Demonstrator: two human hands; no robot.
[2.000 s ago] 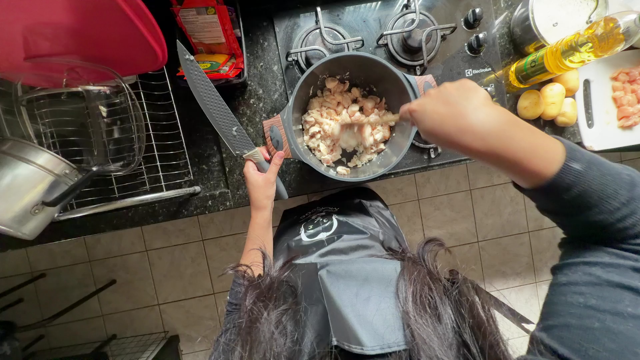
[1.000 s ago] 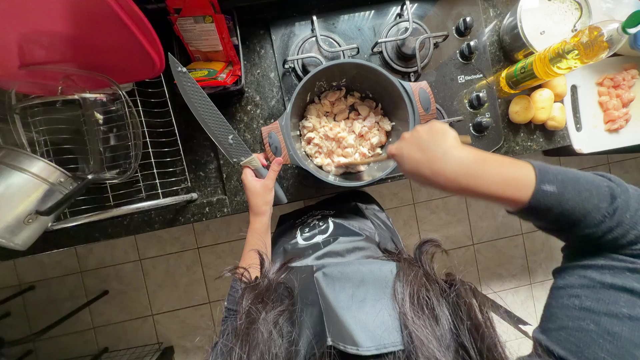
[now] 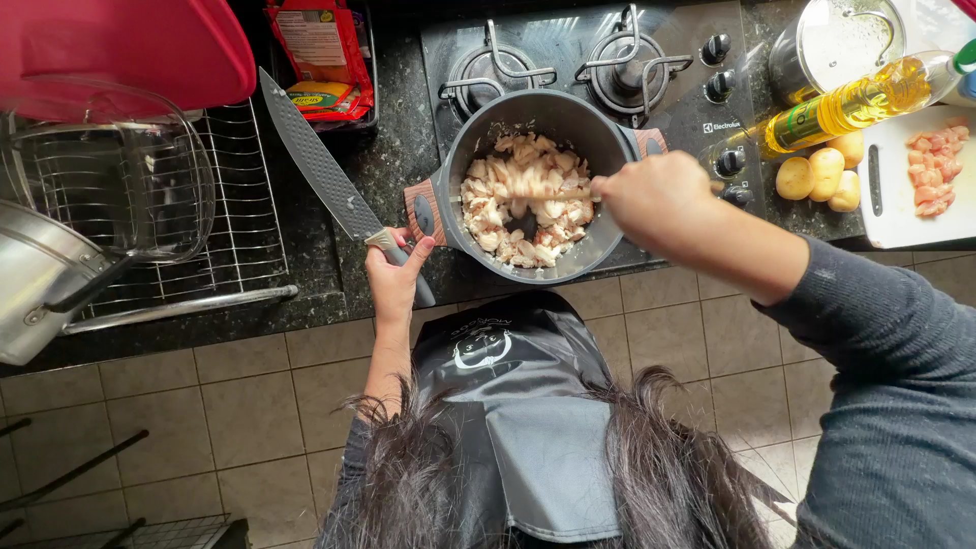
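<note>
A grey cooking pot (image 3: 610, 252) with wood-look side handles stands at the front of the gas cooktop, holding pale chopped chicken (image 3: 564, 171). My right hand (image 3: 656, 191) is closed on a wooden stirring utensil (image 3: 576, 194) over the pot's right side; its end is motion-blurred among the pieces. My left hand (image 3: 396, 267) grips the grey handle of a large knife (image 3: 324, 168), whose dimpled dark blade points up and left over the counter. The fingertips of that hand are close to the pot's left handle (image 3: 423, 213); whether they touch it I cannot tell.
On the left, a wire dish rack (image 3: 244, 191) holds a glass vessel, a metal pot and a red item. Red food packets (image 3: 313, 46) lie in a dark tray. To the right are an oil bottle (image 3: 862, 103), potatoes (image 3: 826, 174), a lidded pot (image 3: 801, 46) and a white cutting board (image 3: 900, 229) with raw chicken.
My right hand and the utensil have shifted about over the pot, and the chicken pieces lie differently, with dark pot bottom now showing among them. My left hand keeps hold of the knife.
</note>
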